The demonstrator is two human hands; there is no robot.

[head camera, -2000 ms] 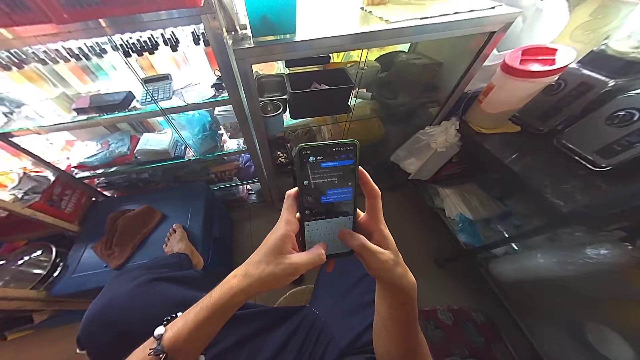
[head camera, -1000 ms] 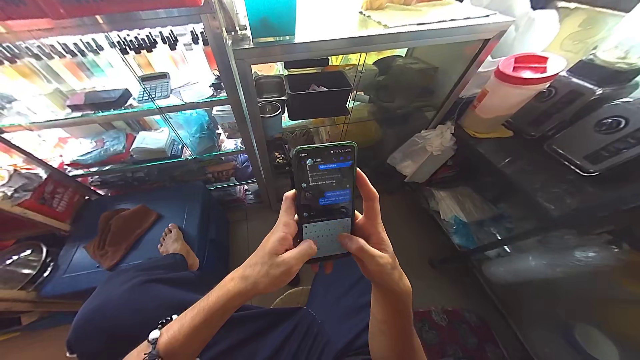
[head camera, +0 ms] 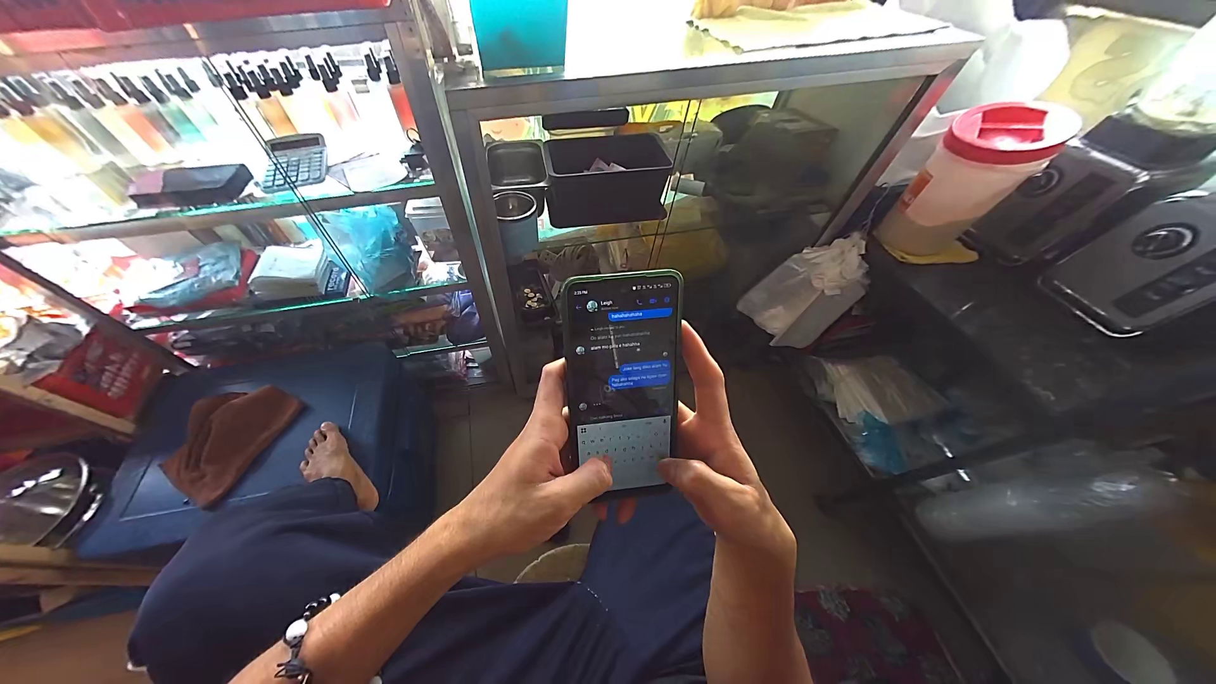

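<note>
A smartphone [head camera: 622, 380] in a greenish case stands upright between my hands above my lap, its screen showing a chat with message bubbles and a keyboard. My left hand [head camera: 532, 465] grips its left edge, the thumb over the keyboard's lower left. Along the right edge my right hand [head camera: 727, 465] holds it too, with the thumb at the keyboard's lower right. Parts of the fingers are hidden behind the phone. A beaded bracelet [head camera: 296, 632] circles my left wrist.
A glass display case [head camera: 712, 81] holding a black bin [head camera: 608, 176] stands ahead. At left are glass shelves with a calculator [head camera: 294, 161] and a blue chest [head camera: 380, 418] bearing a brown cloth [head camera: 228, 442]. A red-lidded pitcher [head camera: 959, 180] and blenders [head camera: 1140, 256] occupy the dark right-hand counter.
The phone remains in both hands. A newer message bubble shows in the chat compared with two seconds ago. Otherwise the hands and surroundings look much the same.
</note>
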